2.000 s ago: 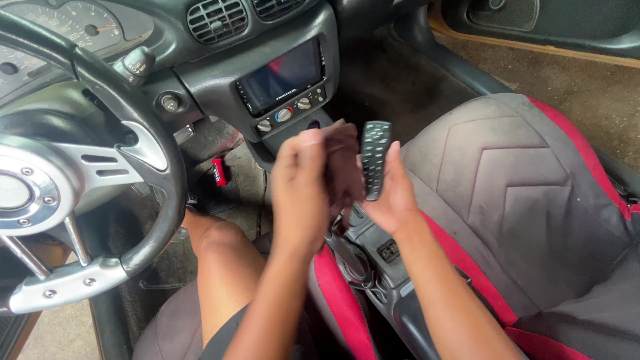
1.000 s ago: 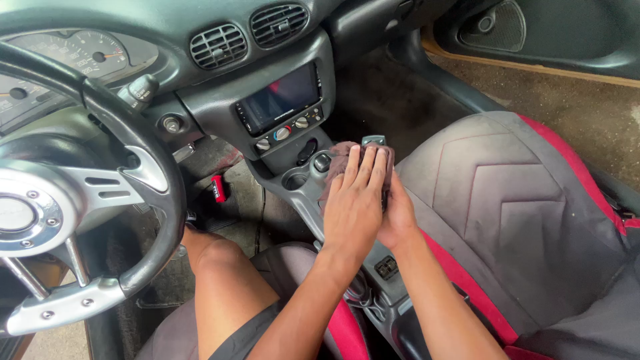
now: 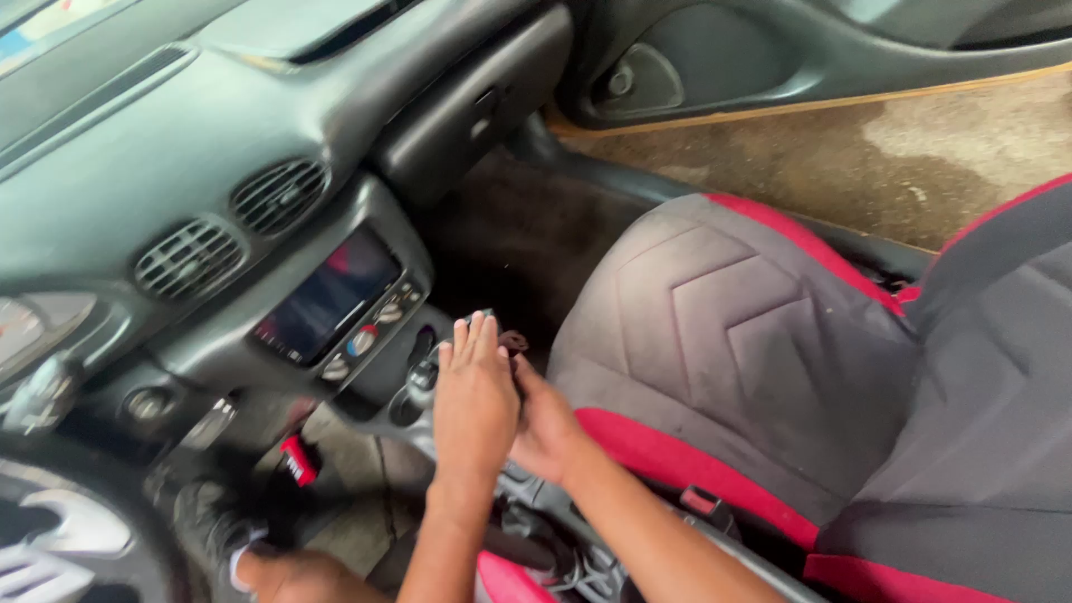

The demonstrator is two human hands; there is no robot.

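Note:
My left hand lies flat, fingers extended, over a dark brown cloth that shows only at its edge. Beneath and to the right, my right hand is cupped from below around what my left hand covers. A small dark end of the remote control peeks out past my left fingertips; the rest of it is hidden between my hands. Both hands are above the center console, beside the gear shift knob.
The dashboard's touchscreen stereo and climate knobs are ahead of my hands. The passenger seat is on the right, with a seat belt buckle at its edge. A steering wheel is lower left, near a red object on the floor.
My left hand and the cloth came down over the remote control, whose buttons showed two seconds ago and are now covered. The view has swung toward the passenger side.

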